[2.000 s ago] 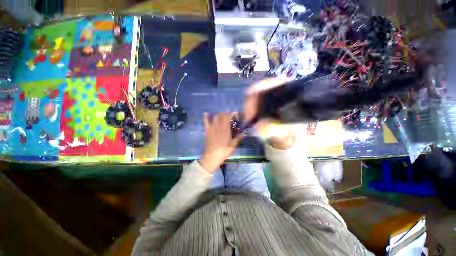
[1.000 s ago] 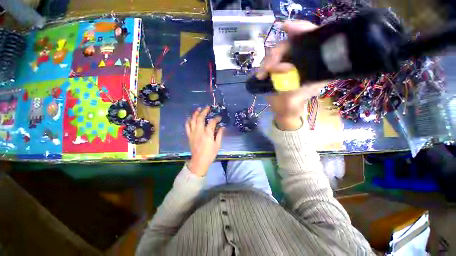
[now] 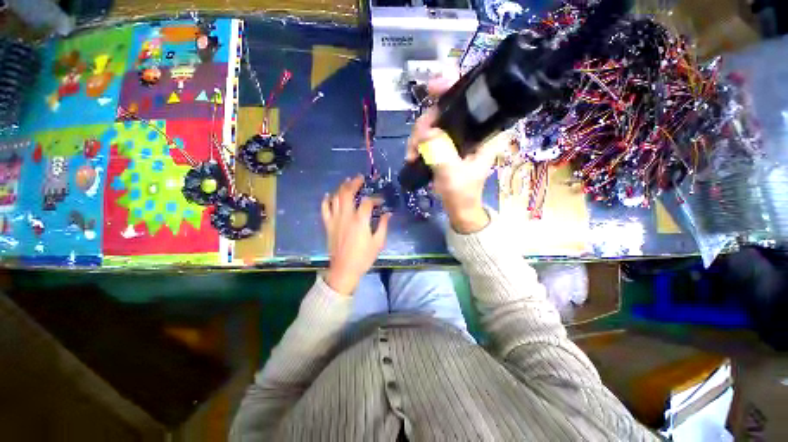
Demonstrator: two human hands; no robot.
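Observation:
My left hand (image 3: 351,231) rests on the bench with its fingertips on a black ring unit (image 3: 378,195) with a red lead. My right hand (image 3: 458,169) is closed around the black electric screwdriver (image 3: 494,93), by the yellow band (image 3: 438,148). The screwdriver's lower end is near a second ring unit (image 3: 421,203) and hides part of it; whether its tip touches anything cannot be told. The silver-white screw feeder (image 3: 417,50) stands beyond my hands, its front partly hidden by my right hand.
Three ring units with leads lie on the left, one (image 3: 266,154) on a tan patch, the others at the edge of the cartoon mat (image 3: 155,186). A large tangle of wired rings (image 3: 657,129) fills the right. Clear plastic bags or trays (image 3: 726,194) lie at the far right.
My right hand with the screwdriver first rose toward the feeder and has now come down and left, nearer the ring units. My left hand has stayed on its ring unit since one second ago.

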